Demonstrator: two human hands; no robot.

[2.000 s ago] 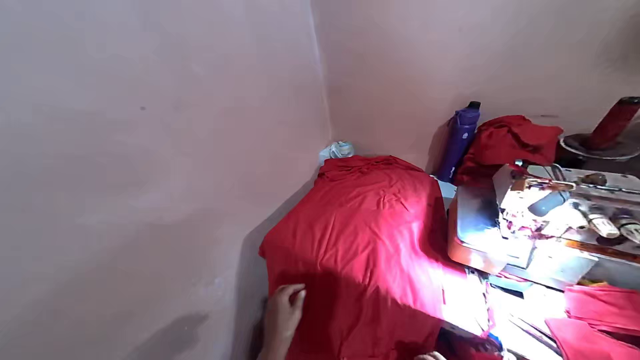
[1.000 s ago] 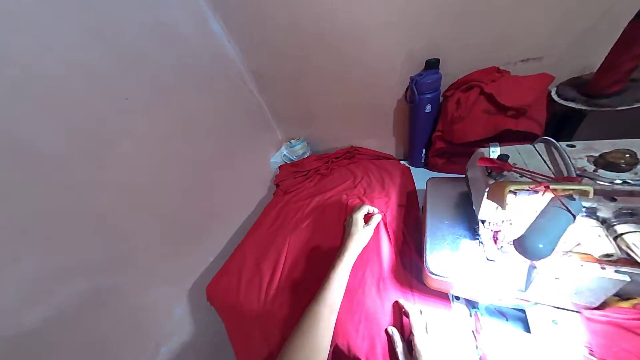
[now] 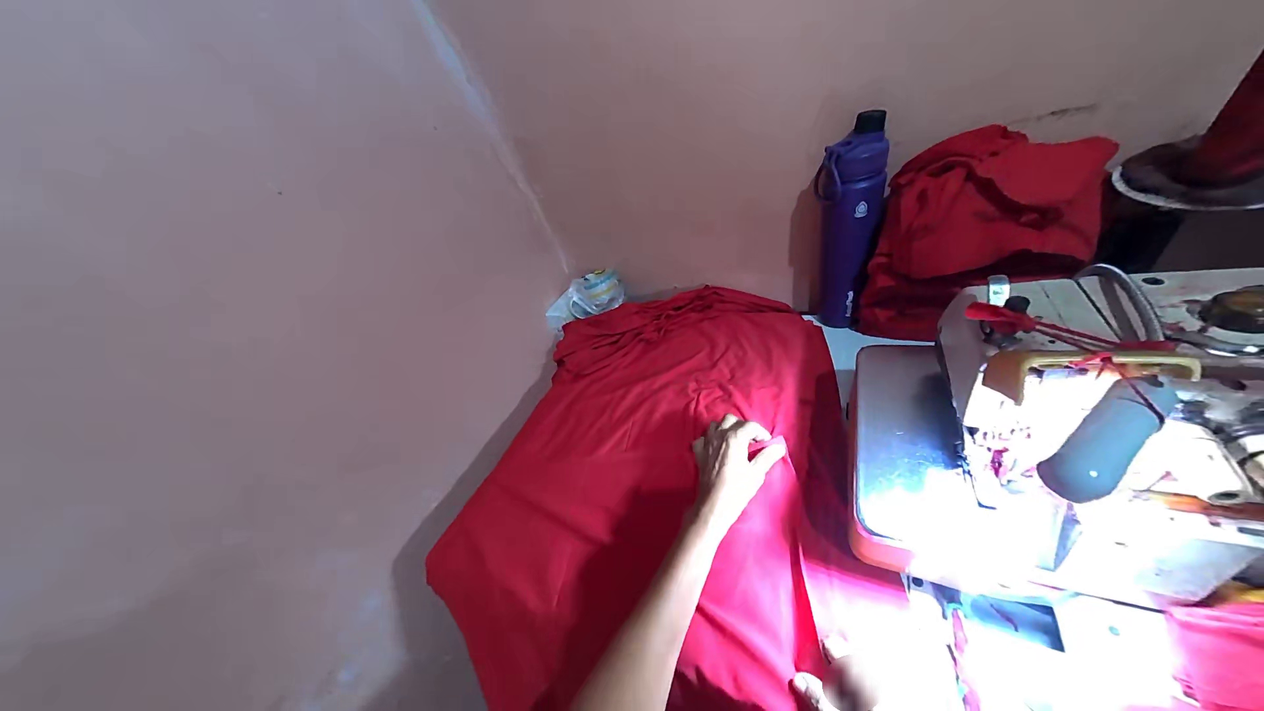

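A large piece of red fabric (image 3: 592, 513) lies spread over a pile at the left of the sewing machine. My left hand (image 3: 733, 456) pinches the fabric's right edge between thumb and fingers and lifts it slightly. Low in the view, my right hand (image 3: 839, 681) is at the lower part of that same edge, blurred and partly washed out by the lamp's glare; its grip does not show clearly. Right of both hands stands an overlock-type sewing machine (image 3: 1106, 444) with a grey rounded part and red threads on it.
A purple bottle (image 3: 851, 237) stands by the wall, beside a heap of red cloth (image 3: 987, 217). A clear plastic bag (image 3: 592, 294) sits in the wall corner. Another red piece (image 3: 1224, 652) lies at lower right, and a red thread cone (image 3: 1234, 128) at upper right.
My left hand has moved up and right across the fabric from its lower left part, and now holds the edge. My right hand has come further into view. The view has shifted toward the machine.
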